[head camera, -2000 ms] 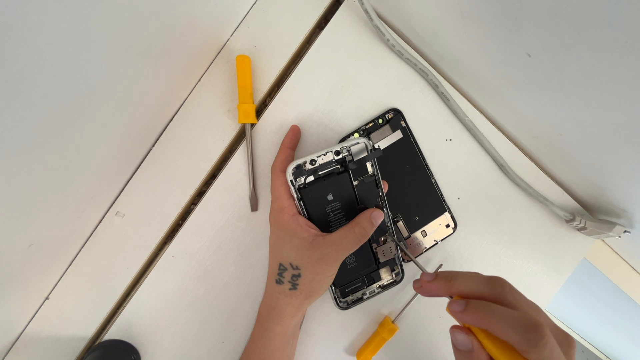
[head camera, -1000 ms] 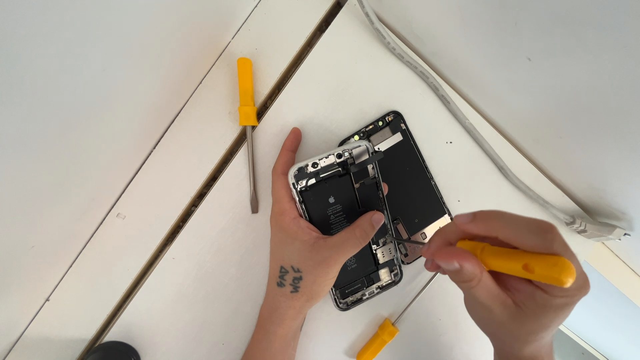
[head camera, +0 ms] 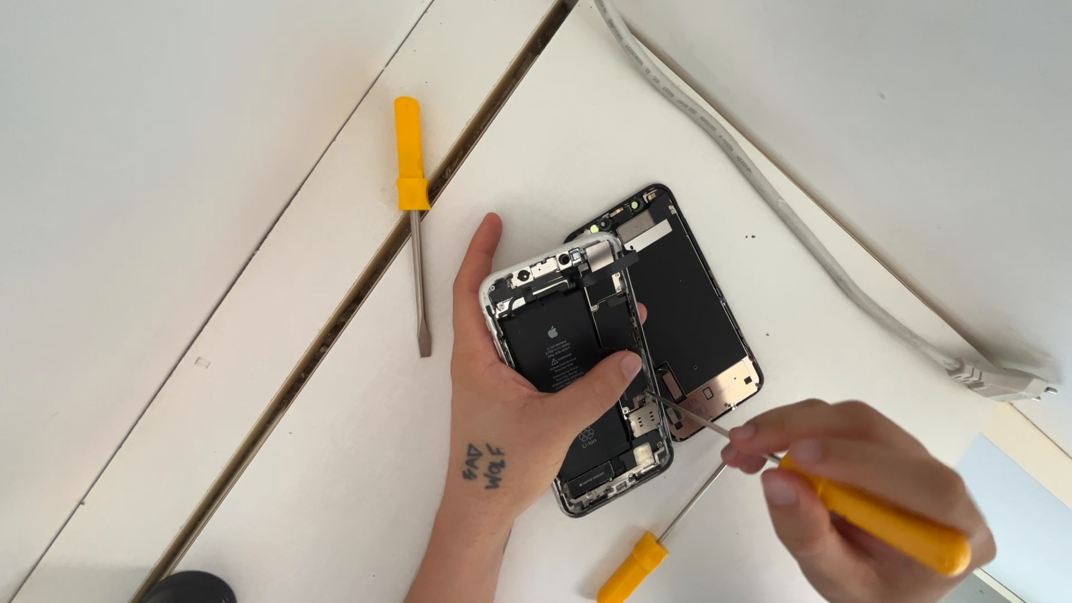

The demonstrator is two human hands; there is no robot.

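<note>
My left hand (head camera: 519, 410) grips the opened iPhone body (head camera: 548, 335), its thumb across the black battery and its fingers around the far side. In my right hand (head camera: 871, 486) is a yellow-handled screwdriver (head camera: 892, 523), its thin shaft pointing left. The tip meets the inner right edge of the phone body, near the metal SIM card tray area; the exact contact point is too small to tell. Partly under the body lies the detached-looking display assembly (head camera: 687, 301), inner side up; whether a cable joins them is hidden.
A flat-blade screwdriver (head camera: 410, 159) with a yellow handle lies at the left, across a dark gap (head camera: 352, 310) in the white tabletop. Another yellow screwdriver (head camera: 634, 569) lies below the phone. A grey cable (head camera: 754, 176) runs along the right. A black round object (head camera: 189, 589) sits bottom left.
My right hand has moved down and right since one second ago, and the screwdriver's handle now slants down to the right. My left hand keeps its hold on the phone body.
</note>
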